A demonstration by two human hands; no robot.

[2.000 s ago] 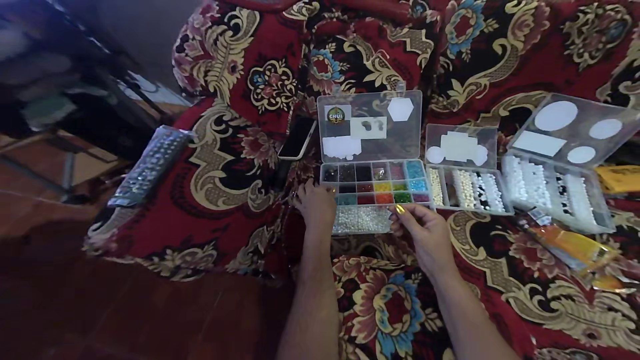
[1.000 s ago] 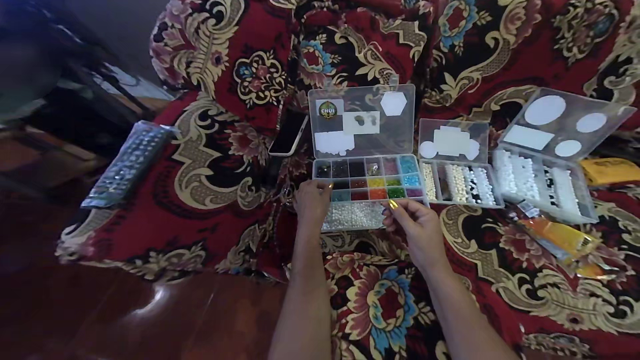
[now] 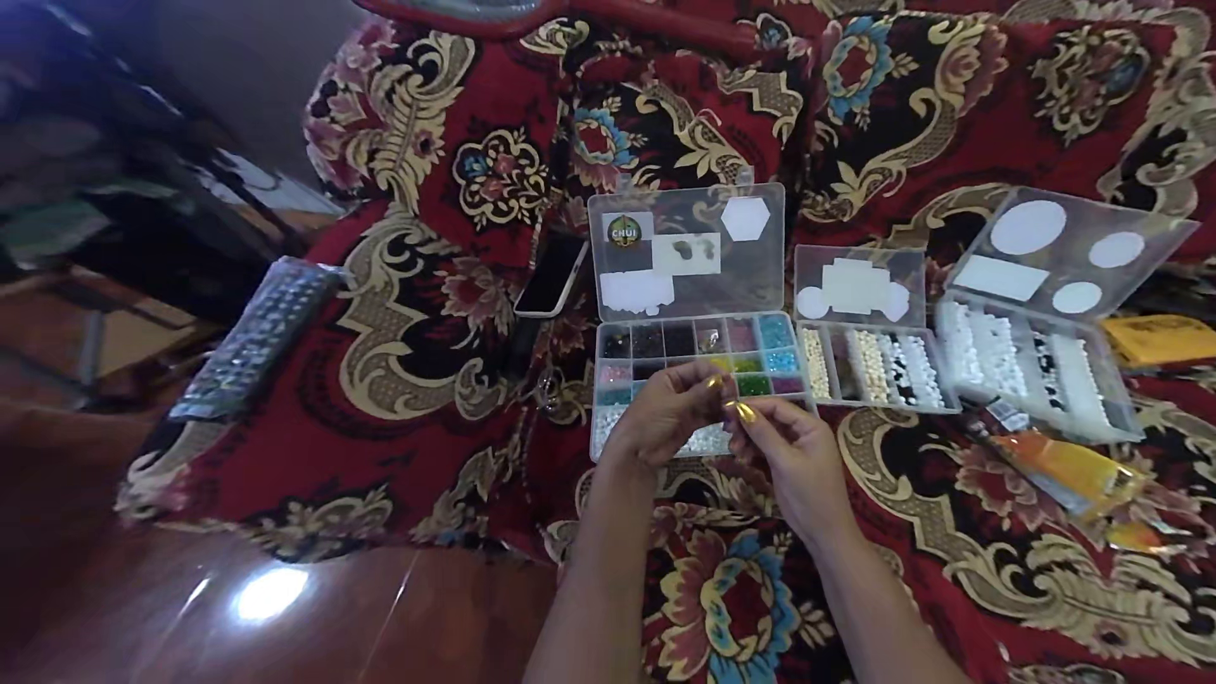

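My left hand (image 3: 665, 413) and my right hand (image 3: 784, 446) are raised over the front of a clear plastic bead box (image 3: 608, 366), their fingertips nearly touching. Both thumbs and forefingers are pinched together; whatever may be between them is too small to make out. Beads of several colours fill the box's compartments, with clear or white beads (image 3: 708, 440) in the front row, partly hidden by my hands. The box's lid (image 3: 689, 294) stands open behind it. Right of it lie a smaller box of cream, black and white beads (image 3: 869, 366) and another box of mostly white beads (image 3: 988, 351).
Everything rests on a sofa with a red patterned cover (image 3: 313, 494). A smartphone (image 3: 553, 275) lies left of the bead box, and a long plastic-wrapped pack (image 3: 256, 337) farther left. Orange packets (image 3: 1073, 470) and a yellow packet (image 3: 1164, 339) are at the right. Tiled floor (image 3: 285, 617) shows at lower left.
My left hand has moved right from the box's left side and now meets my right hand over the compartments.
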